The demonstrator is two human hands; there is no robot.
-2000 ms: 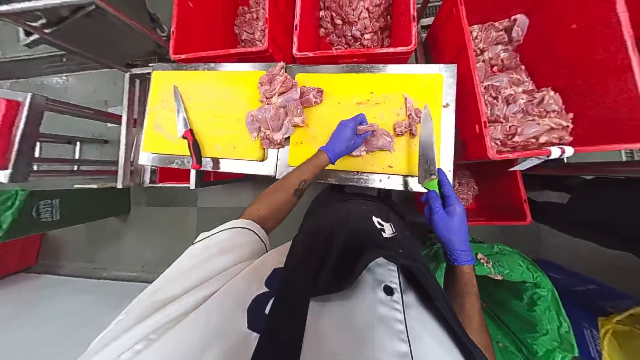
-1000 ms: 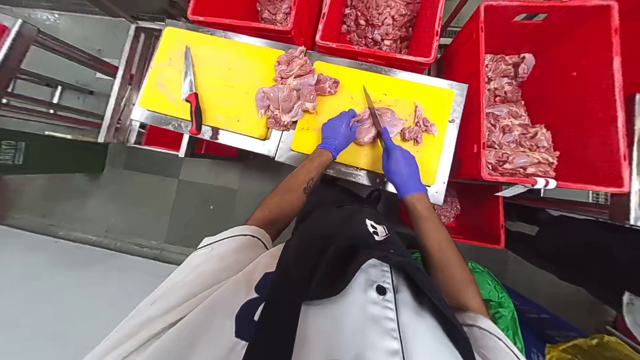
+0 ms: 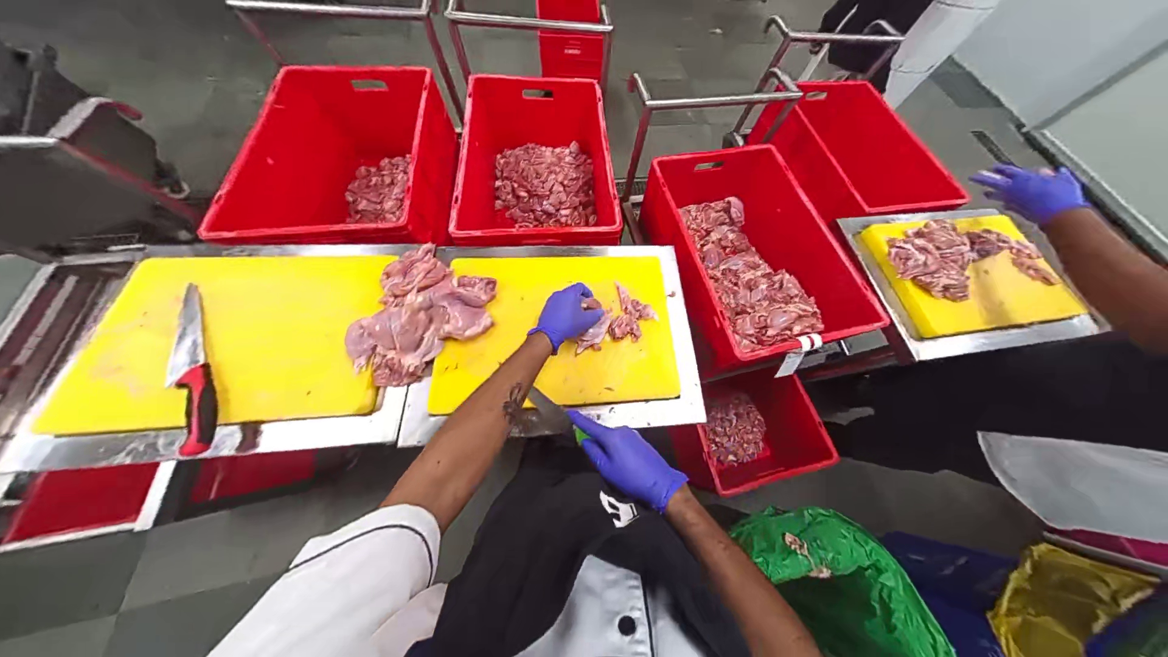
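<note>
My left hand, in a blue glove, closes on a piece of raw meat on the right yellow cutting board. In my gloved right hand is a green-handled knife; its blade points up and left at the board's near edge, partly hidden by my left forearm. Small meat scraps lie just right of my left hand. A larger pile of raw meat spans the gap between the two boards. On the left yellow board rests a knife with a red and black handle.
Red crates holding cut meat stand behind the boards, another at the right, and a lower one beneath. A green bag is at lower right. A co-worker's gloved hand hovers near another board.
My right hand and its knife have moved from the meat down to the board's near edge. My left hand remains at the meat. The view has shifted, showing more crates and a co-worker's hand.
</note>
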